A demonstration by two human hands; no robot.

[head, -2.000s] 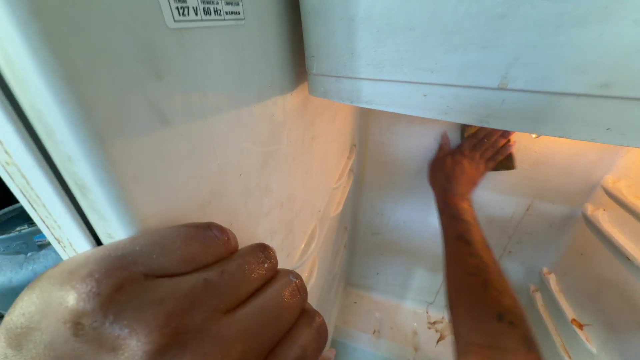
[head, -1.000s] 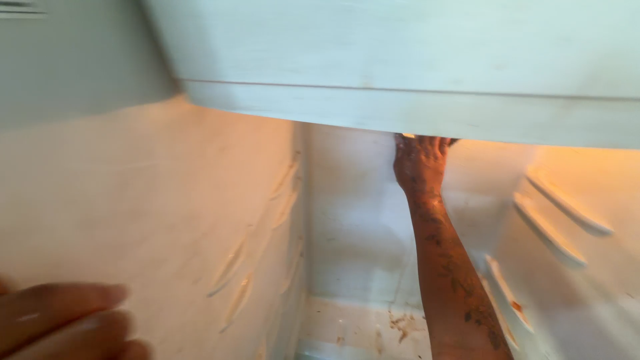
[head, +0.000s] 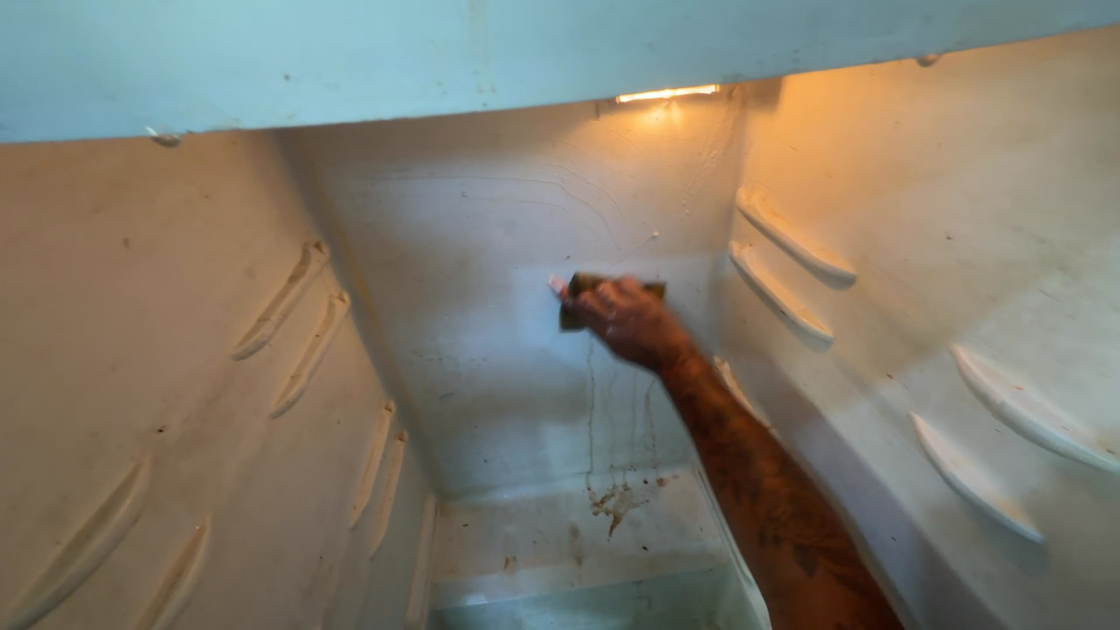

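My right hand (head: 626, 319) reaches deep into the refrigerator and grips a dark scouring pad (head: 573, 319), which lies against the white back wall (head: 490, 350). The pad shows on both sides of the fingers. Drip streaks run down the wall below the hand, ending at a brown stain (head: 615, 503) on the ledge at the bottom. My left hand is out of the frame.
Molded shelf rails stick out from the left wall (head: 282, 302) and the right wall (head: 792, 236). Overhead, a pale blue-white panel (head: 394, 61) crosses the view, with a lit lamp (head: 668, 94) behind its lower edge. A stepped ledge (head: 525, 547) lies at the bottom.
My right hand has come down from just under the upper panel to the middle of the back wall. The left hand has gone out of view. The view has shifted further into the refrigerator.
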